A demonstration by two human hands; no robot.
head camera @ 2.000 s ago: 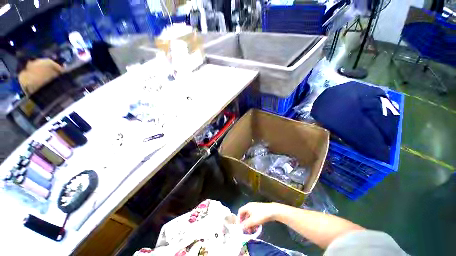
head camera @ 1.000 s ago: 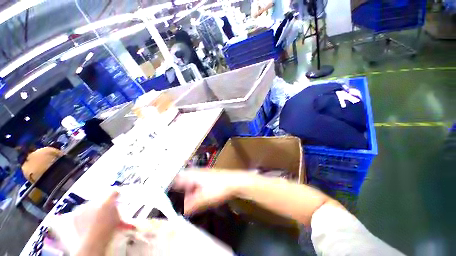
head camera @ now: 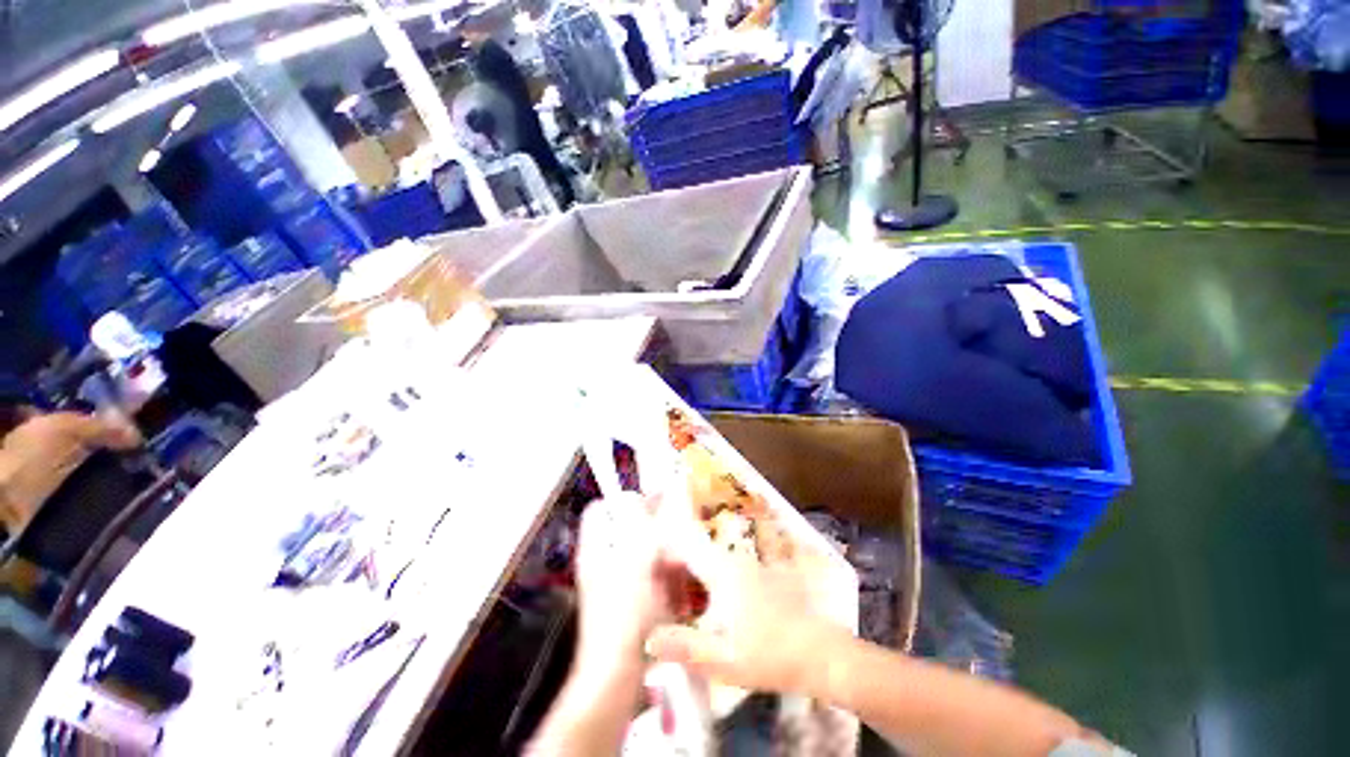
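A white garment with red and orange flowers [head camera: 785,550] is held up in front of me, past the table's right edge. My left hand [head camera: 619,562] is closed on its near left part. My right hand [head camera: 758,621] grips it just to the right, with the two hands close together. Both hands are blurred, and the exact finger grip is hard to make out. A pale strip stands up above my left hand. More cloth hangs below the hands.
The white table [head camera: 489,392] on the left bears dark thread spools [head camera: 141,658], snips [head camera: 367,640] and small plastic bags [head camera: 323,544]. An open cardboard box [head camera: 844,451] is partly behind the garment. Beyond are a grey bin [head camera: 652,244] and a blue basket [head camera: 1022,510] with navy cloth [head camera: 962,348]. A person sits far left.
The floral garment has gone from low in front of me to raised and spread before the box. My hands, apart one second ago, are now together on it. The view has also shifted.
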